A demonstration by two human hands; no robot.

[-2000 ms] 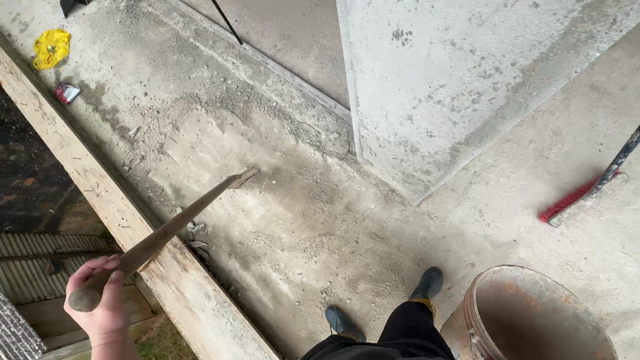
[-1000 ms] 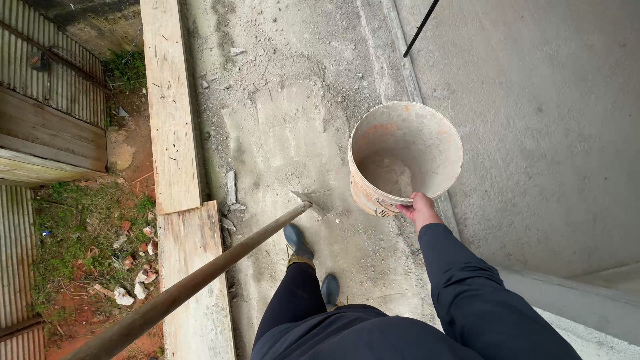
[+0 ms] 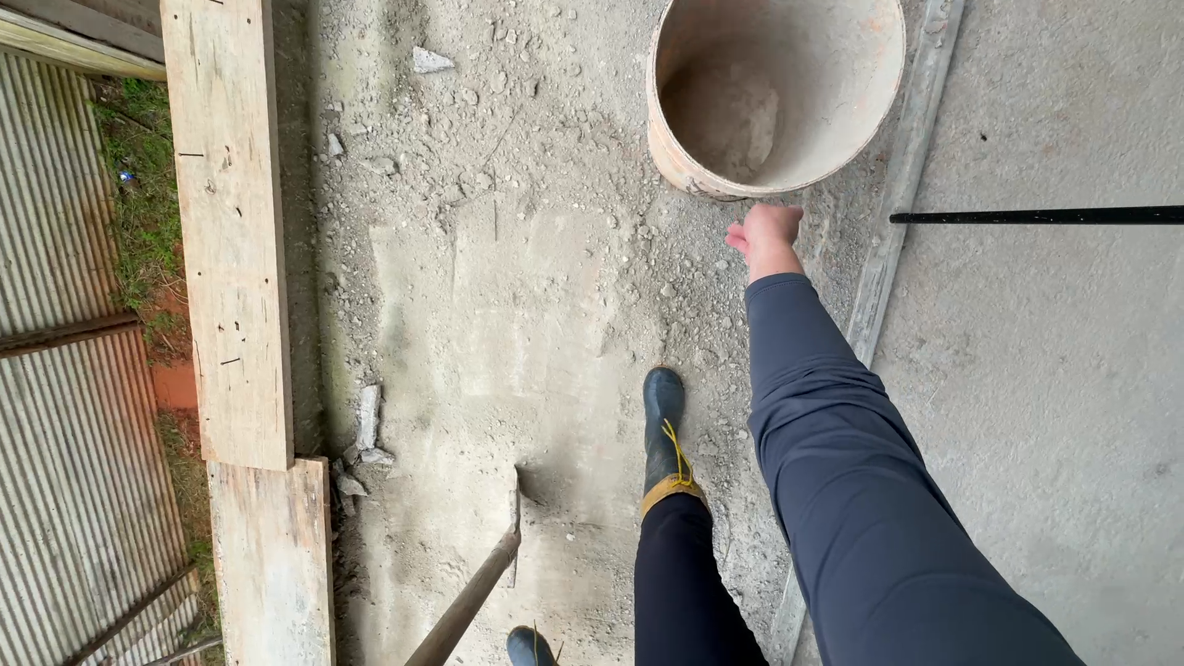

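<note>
A round, pale, dirt-stained bucket (image 3: 661,139) is at the top, its inside showing. Just below its rim is my right hand (image 3: 770,236), fingers curled, at the end of a dark sleeve. Whether it grips a handle of the bucket or nothing is unclear. A wooden tool handle (image 3: 472,597) rises from the bottom edge to a thin metal blade (image 3: 514,495), seen edge-on over the dusty concrete. My left hand is out of view.
Rubber boots (image 3: 664,407) stand on concrete strewn with rubble (image 3: 638,268). Wooden boards (image 3: 236,250) edge the left side, with corrugated sheets (image 3: 74,444) beyond. A black rod (image 3: 1036,216) reaches in from the right, above a raised concrete strip (image 3: 893,213).
Two seconds ago my left hand was in view on the wooden handle. One second ago my right hand held the bucket's rim; now it is just below the rim. The view has shifted greatly.
</note>
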